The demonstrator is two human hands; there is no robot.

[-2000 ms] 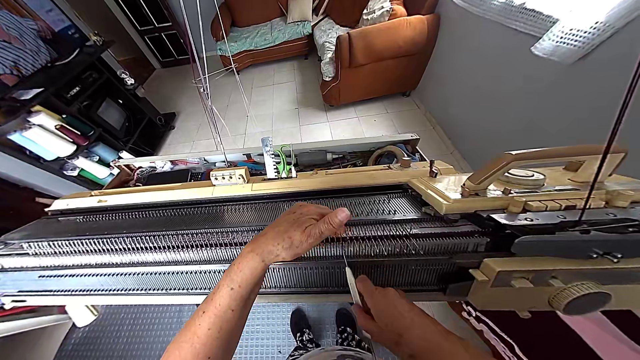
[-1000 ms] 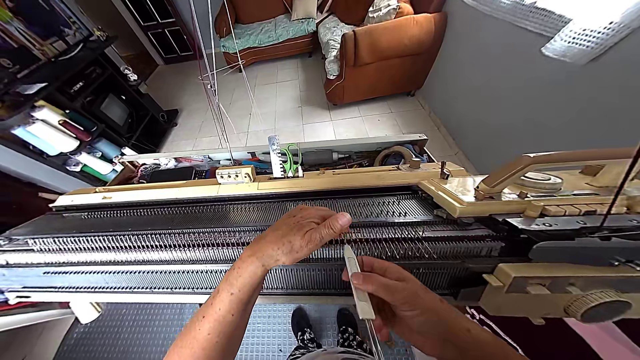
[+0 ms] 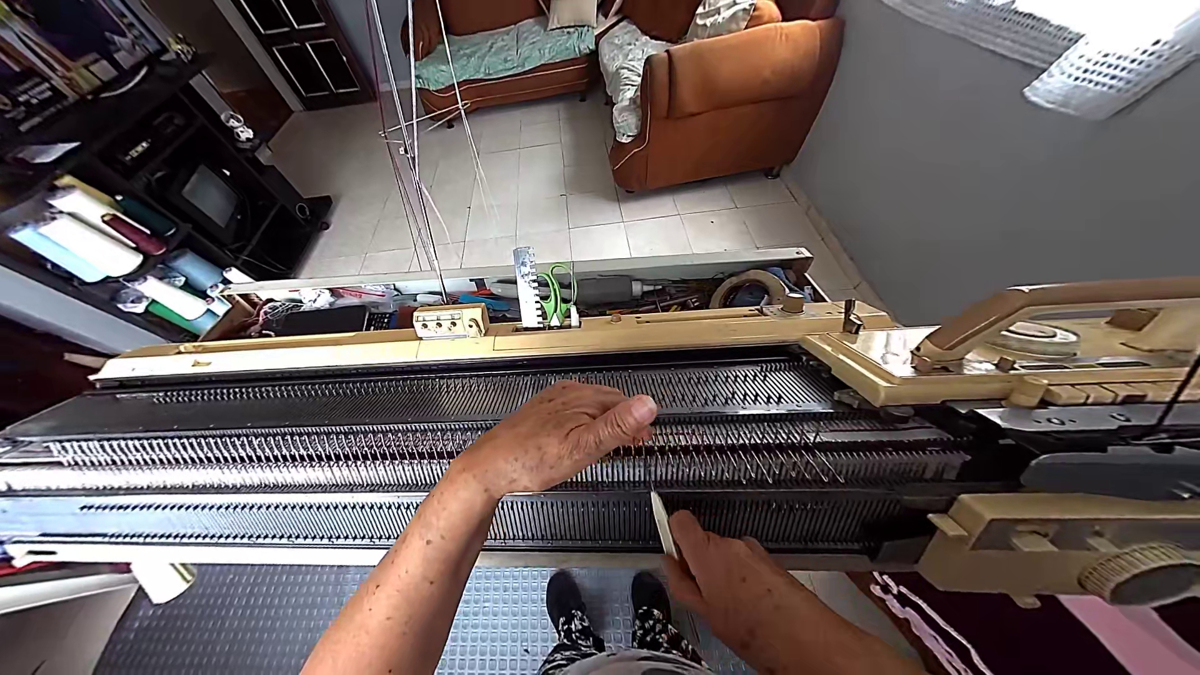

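Observation:
A double-bed knitting machine (image 3: 309, 516) spans the view, its two rows of metal needles (image 3: 750, 459) facing each other. My left hand (image 3: 562, 436) rests over the back needle bed near the middle, thumb pointing right; whether its hidden fingertips hold anything cannot be told. Below it, to the right, my right hand (image 3: 722, 572) grips a pale-handled latch or transfer tool (image 3: 664, 525), whose thin metal tip points up at the gap between the beds. Fine yarn loops lie across the needles right of my left hand. The beige carriage (image 3: 947, 366) sits at the right end.
Behind the beds, a tray (image 3: 656, 261) holds green-handled scissors (image 3: 555, 298), a tape roll (image 3: 745, 286) and other tools. Yarn strands (image 3: 412, 141) hang down at the back left. Yarn cones (image 3: 89, 246) stand on a dark shelf at left. Dark red and pink fabric (image 3: 937, 623) hangs below right.
My right hand tilts the tool differently from a second ago, when its handle showed broader and its tip was up at the needles. My left hand stays over the same part of the bed.

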